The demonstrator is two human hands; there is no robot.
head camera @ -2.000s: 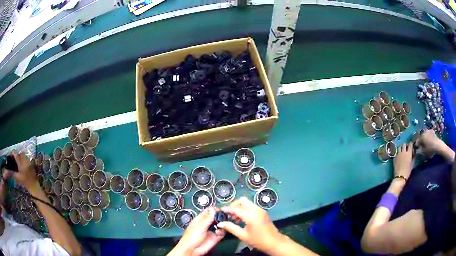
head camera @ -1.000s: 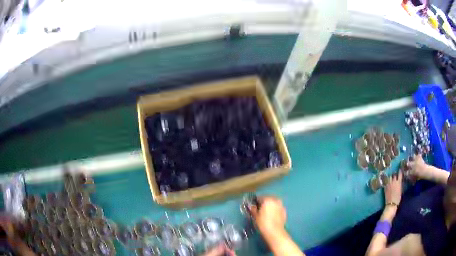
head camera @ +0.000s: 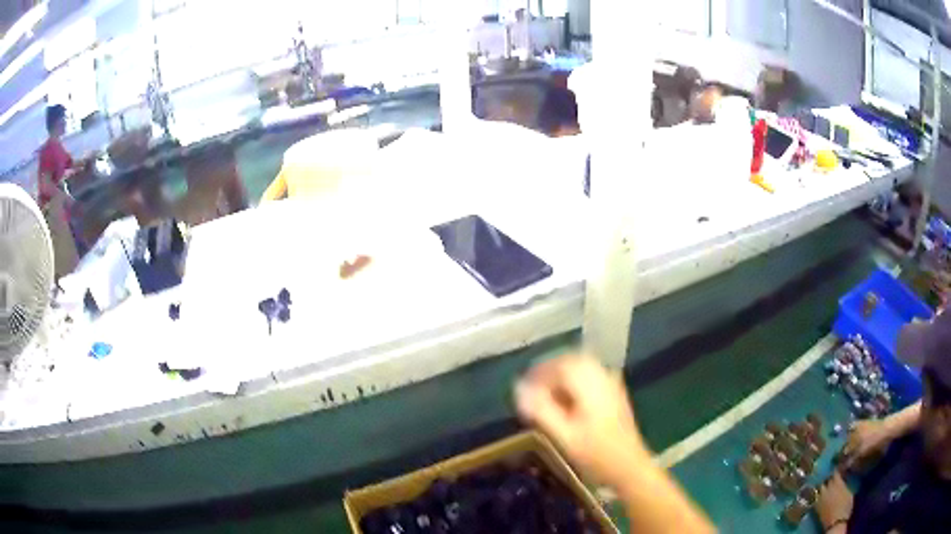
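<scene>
My right hand [head camera: 579, 412] is raised in the middle of the view, above the back right corner of the carton and in front of the shelf's edge. It is blurred with the fingers curled, and I cannot tell whether it holds anything. My left hand is out of the picture. The open cardboard carton [head camera: 443, 472] is cut off by the bottom edge and holds many black plastic parts [head camera: 474, 509]. The cylinder units that stood in front of the carton are out of view.
A white shelf [head camera: 365, 323] carries a dark tablet-like device [head camera: 492, 253] and small items. A painted post [head camera: 610, 292] stands behind my hand. At right, a person [head camera: 905, 464] works by cylinder units [head camera: 782, 456], silvery parts [head camera: 860, 378] and a blue bin [head camera: 886, 308]. A fan [head camera: 23, 271] is at left.
The view has tilted up, so the carton sits lower and the shelf fills the middle. My right hand has left the cylinder unit and is raised. My left hand has dropped out of view.
</scene>
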